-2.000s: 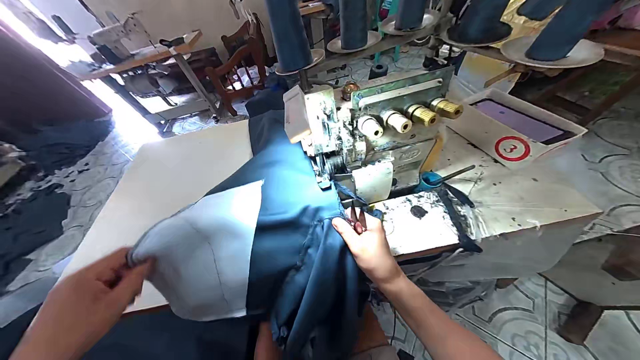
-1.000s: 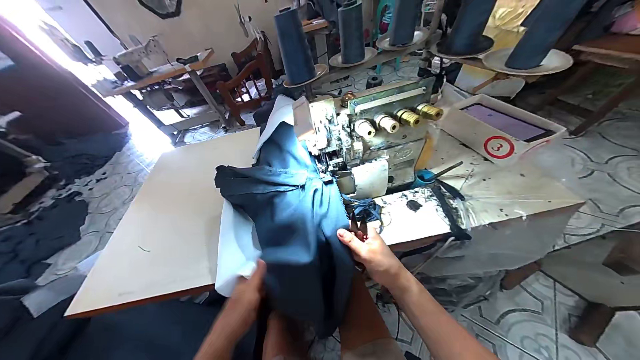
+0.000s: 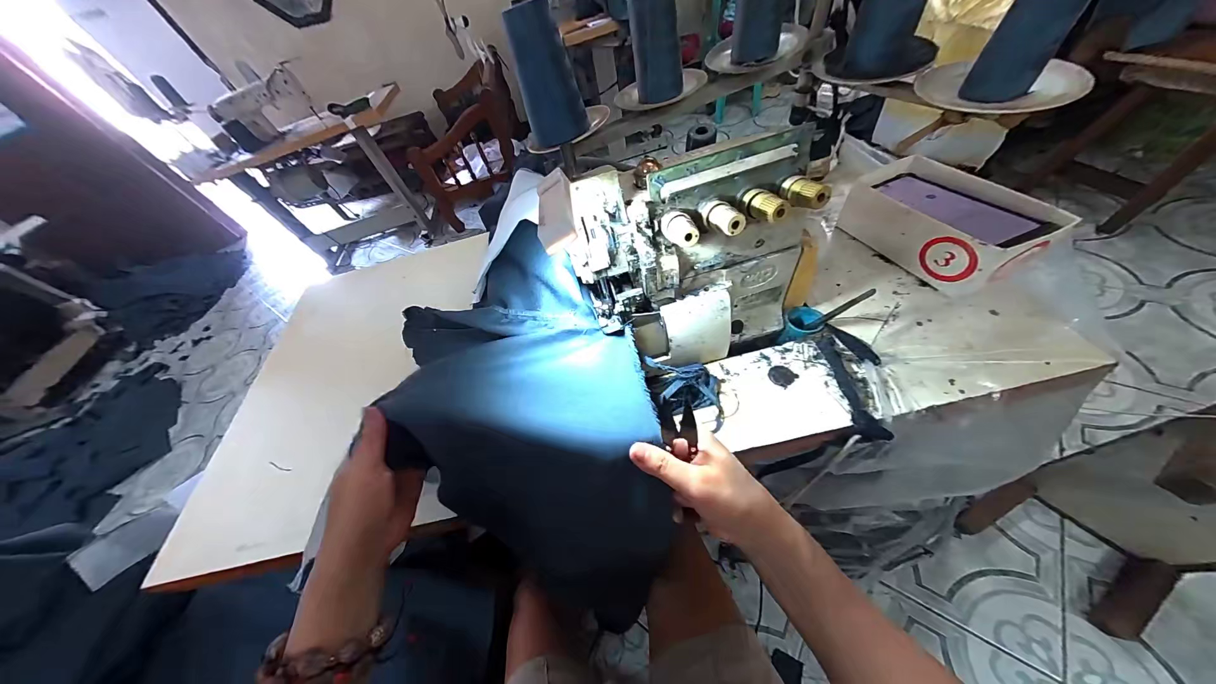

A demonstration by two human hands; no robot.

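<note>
Dark blue fabric (image 3: 532, 408) hangs over the table's front edge, its upper part under the presser foot area of an overlock sewing machine (image 3: 703, 247). My left hand (image 3: 375, 484) grips the fabric's left edge, with pale cloth partly visible beneath. At the right edge of the fabric, my right hand (image 3: 698, 475) pinches the cloth and also holds small dark thread snips (image 3: 686, 427), blades pointing up. Blue thread trimmings (image 3: 686, 385) lie beside the snips. A machine lamp lights the cloth near the needle. White cloth (image 3: 508, 223) extends behind the machine's foot.
Thread cones (image 3: 657, 52) stand on a rack behind the machine. To the right, a white box (image 3: 959, 223) holds a purple-screened device, and a small blue cup (image 3: 804, 323) sits by the machine. The pale tabletop (image 3: 313, 380) extends left. Dark fabric (image 3: 85, 456) lies on the floor.
My left hand has moved from low beneath the cloth to its left edge, and the blue fabric is spread wider. The pale piece, in plain view two seconds ago, is now mostly covered.
</note>
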